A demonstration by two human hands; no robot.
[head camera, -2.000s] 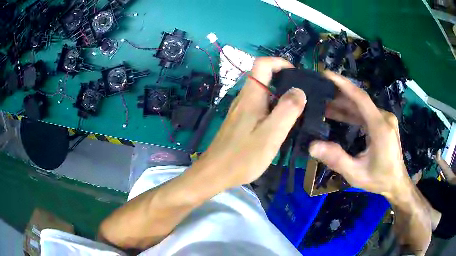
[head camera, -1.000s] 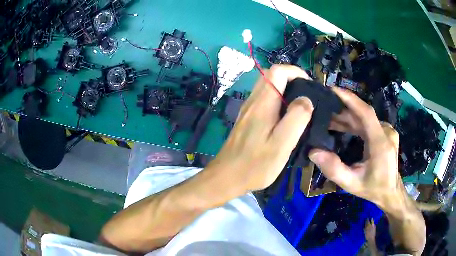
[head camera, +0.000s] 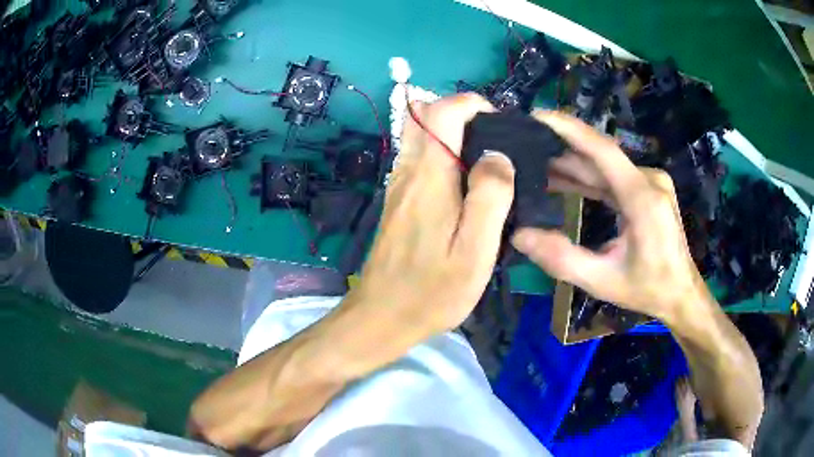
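Note:
My left hand and my right hand both hold a black housing above the bench's front part. My left thumb lies on its face and my right fingers and thumb grip its right side. No ring shows on the side facing me. A red wire runs from it over my left hand to a small white plug. The white brush head lies behind my left hand, which partly covers it.
Wired modules with rings lie across the green bench, heaped at far left. A cardboard carton heaped with black parts is at right, a blue crate below. Another person's hand is near the crate. A white rail edges the bench.
Both hands and the black housing have shifted left over the last second. The white plug has swung left, and my left hand now covers more of the brush head.

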